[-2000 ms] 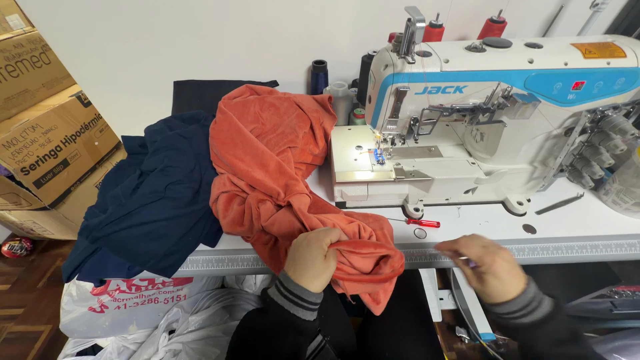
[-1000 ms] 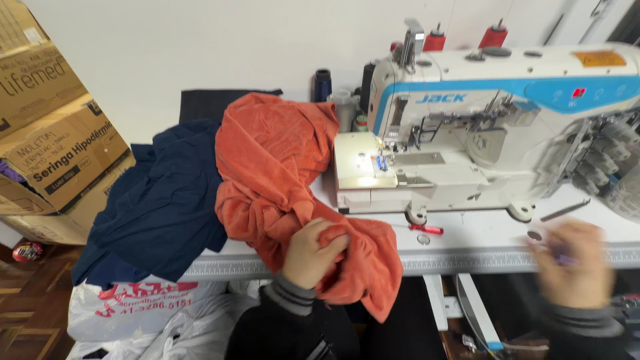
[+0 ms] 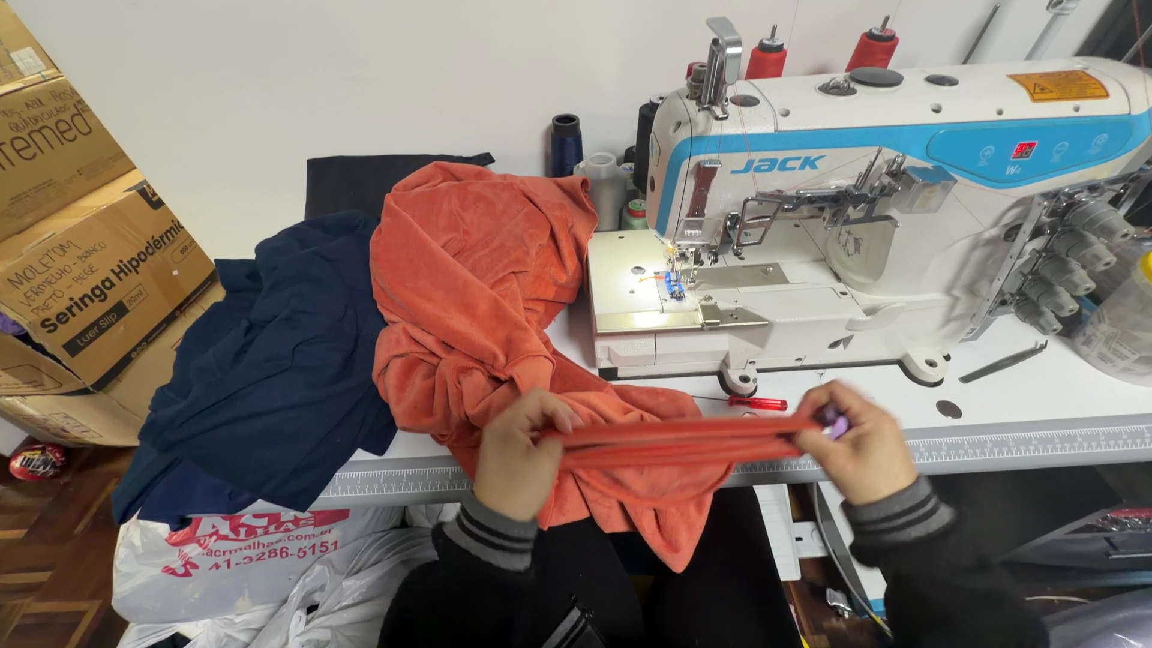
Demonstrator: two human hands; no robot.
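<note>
An orange velour garment [image 3: 486, 261] lies bunched on the table, left of the white and blue Jack sewing machine [image 3: 882, 198], its near end hanging over the table edge. My left hand [image 3: 522, 450] pinches one end of an opening edge of this fabric. My right hand [image 3: 855, 441] pinches the other end, so the edge is stretched level between them. A small purple thing [image 3: 837, 425] shows in my right hand; its kind is unclear. Behind the fabric, a red-handled screwdriver [image 3: 758, 403] lies by the machine's foot.
Dark blue fabric [image 3: 270, 360] lies at left, by cardboard boxes [image 3: 99, 279]. Metal tweezers [image 3: 1003, 362] and a dark round disc [image 3: 949, 409] are at right. Thread spools [image 3: 566, 148] stand behind the machine. A measuring tape [image 3: 1026, 441] runs along the table's front edge. Plastic bags [image 3: 234, 558] sit below.
My right hand has come back leftward from the table's right side to the orange fabric and taken hold of it. The fabric edge, bunched under my left hand before, is now stretched between both hands.
</note>
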